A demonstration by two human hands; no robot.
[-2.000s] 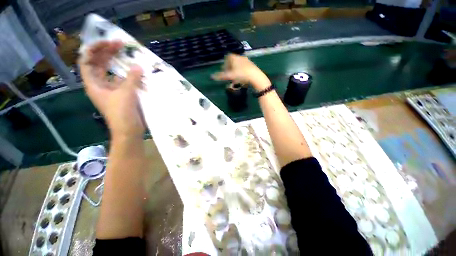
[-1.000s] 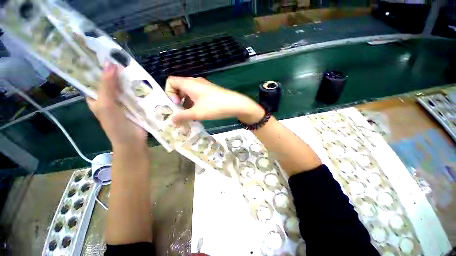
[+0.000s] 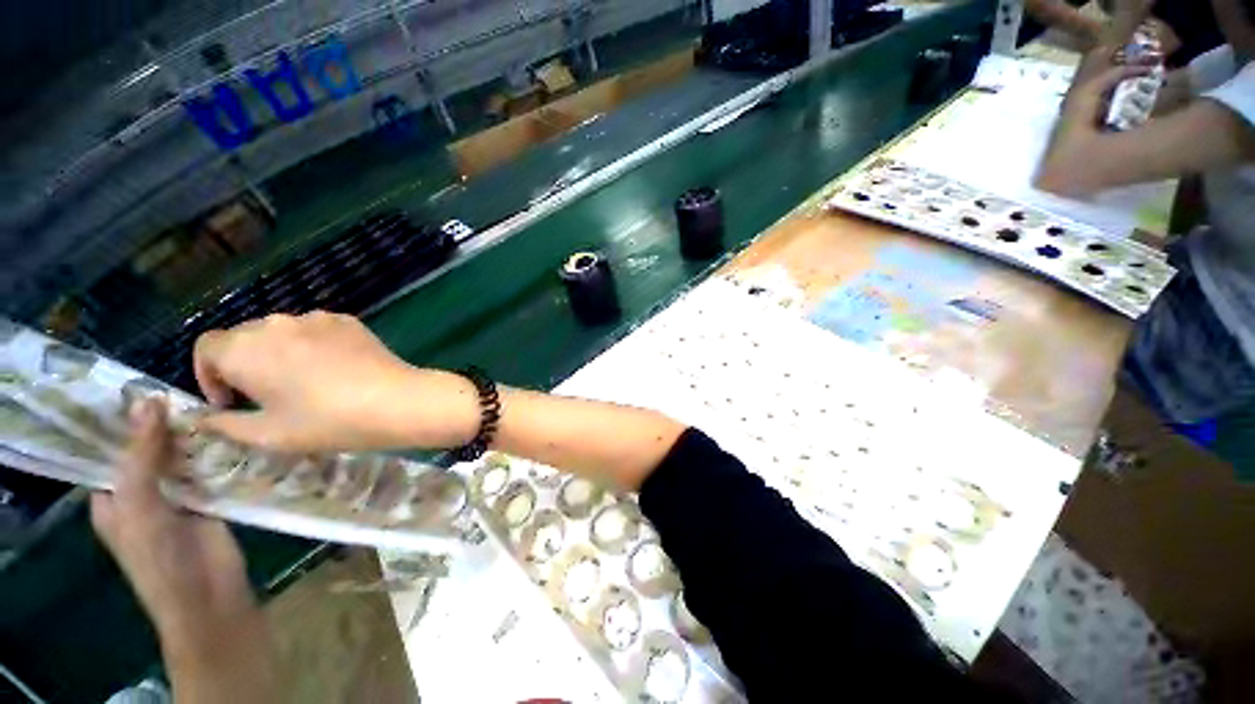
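My left hand (image 3: pixel 172 550) grips a long release liner strip (image 3: pixel 317 492) with round outlines, held tilted at the left. My right hand (image 3: pixel 330 392), palm down, has thumb and fingertips closed at the strip's upper edge; whether a loose piece is between them is hidden. Adhesive sheets with tan rings (image 3: pixel 585 578) lie below the strip, and a white sheet with small marks (image 3: pixel 771 399) lies to the right. Two black cylindrical housings stand on the green conveyor belt (image 3: pixel 812 138): one with a pale ring on top (image 3: pixel 589 292), another farther right (image 3: pixel 699 227).
A perforated holder strip (image 3: pixel 1012 234) lies across the bench (image 3: pixel 1025 337) at right. Another person's arm (image 3: pixel 1115 158) is at upper right. A black tray (image 3: pixel 324 282) is beyond the belt. Cartons (image 3: pixel 592 110) stand farther back.
The view has swung right, bringing another person and the holder strip into view. The liner strip is lower and flatter, still in my left hand. My right hand stays at the strip.
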